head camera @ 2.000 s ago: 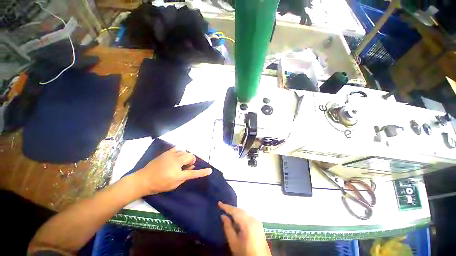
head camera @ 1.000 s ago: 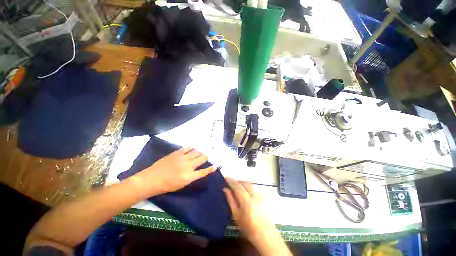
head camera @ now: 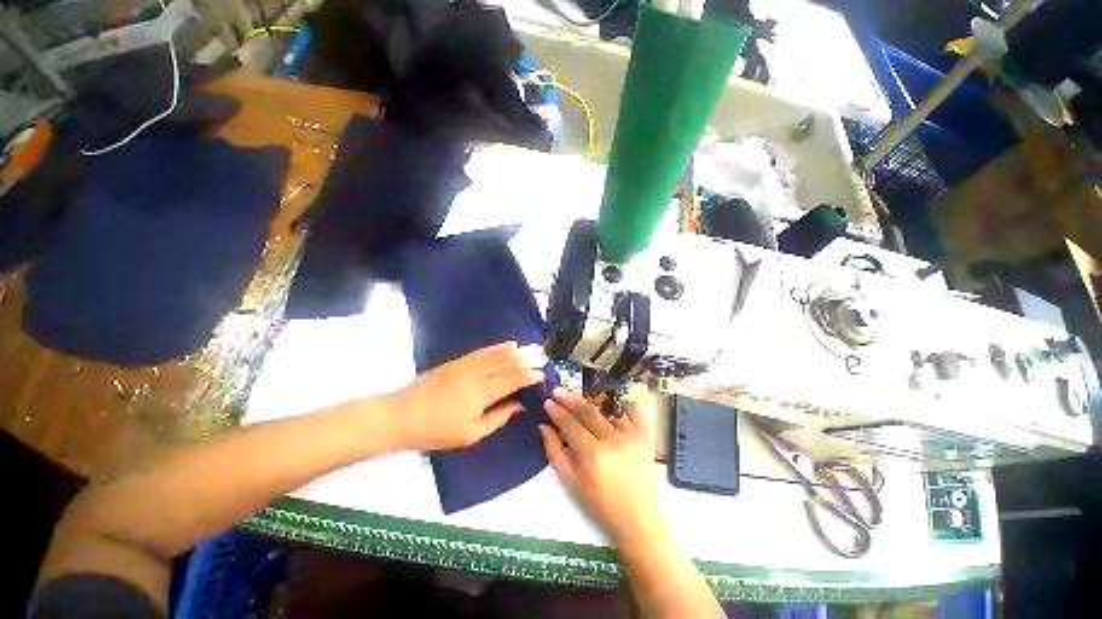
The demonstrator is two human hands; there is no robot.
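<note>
A dark navy fabric panel [head camera: 474, 296] lies on the white table, its right edge at the needle area [head camera: 592, 385] under the left end of the sewing machine head [head camera: 737, 314]. My left hand [head camera: 469, 397] lies flat on the panel's middle, fingertips near the needle area. My right hand [head camera: 595, 453] is just right of it, its fingertips on the panel's right edge in front of the presser foot. Both hands press the fabric down, with fingers not closed around it. The machine head and my fingers partly hide the presser foot.
Right of the needle lie a dark smartphone [head camera: 705, 445] and scissors [head camera: 842, 508]. Navy cut pieces [head camera: 351, 224] lie behind left, and a large one [head camera: 157, 254] on the brown table. A green tube [head camera: 665, 133] stands above the head. The table's green edge [head camera: 483, 547] is in front.
The panel has moved away from the front edge, turned more upright and come to the needle area. Both hands have moved forward with it; my right hand now reaches beside the presser foot.
</note>
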